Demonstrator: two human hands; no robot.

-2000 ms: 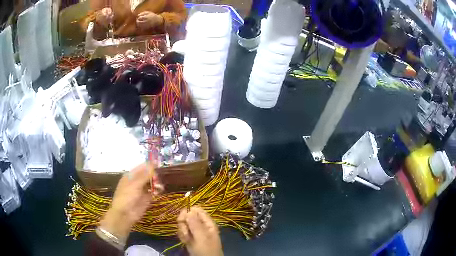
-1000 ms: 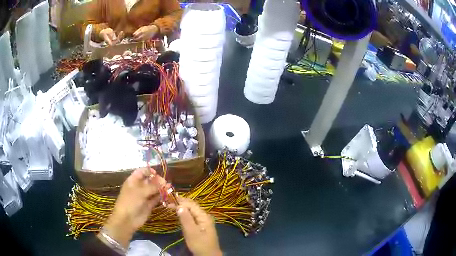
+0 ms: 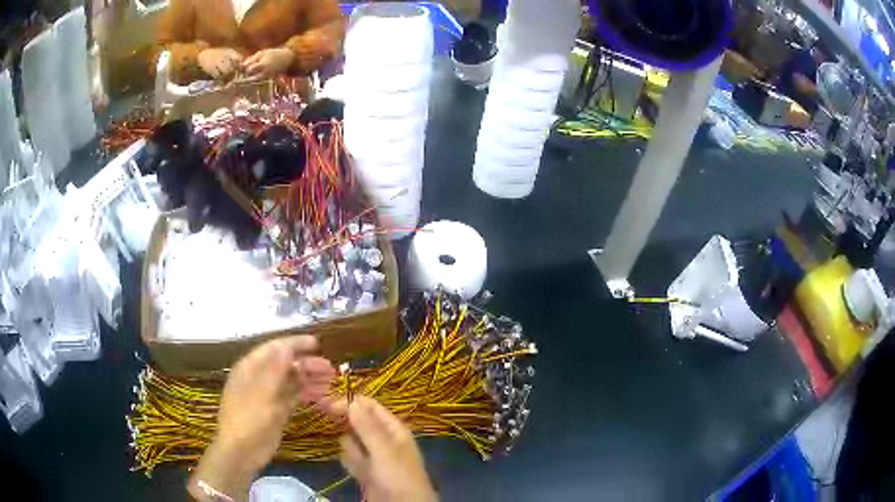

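Observation:
My left hand (image 3: pixel 260 407) is over the wire pile with its fingertips close to my right hand; they are blurred, and I cannot tell whether they hold anything. My right hand (image 3: pixel 385 453) pinches a thin lead whose small white connector (image 3: pixel 344 370) stands above the fingertips. A yellow wire runs below the right hand to a white shell (image 3: pixel 281 488), cut off by the bottom edge. Yellow-and-red wire harnesses (image 3: pixel 422 392) lie under and around both hands. The parts carton (image 3: pixel 270 351) behind holds small white fittings (image 3: pixel 211 284) and red-wired parts (image 3: pixel 329 176).
White brackets (image 3: pixel 59 284) are heaped left. Black cups (image 3: pixel 270 155) sit behind the carton. White ring stacks (image 3: pixel 383 127) and a white roll-like ring (image 3: pixel 447 261) stand right of it. A metal post (image 3: pixel 659 176) and white housing (image 3: pixel 711 294) are further right. A person (image 3: pixel 250 39) sits opposite.
The red wires seen between my hands no longer show there; a thin red wire now stretches across the carton's right side. My left fingers have moved slightly right, near my right fingertips.

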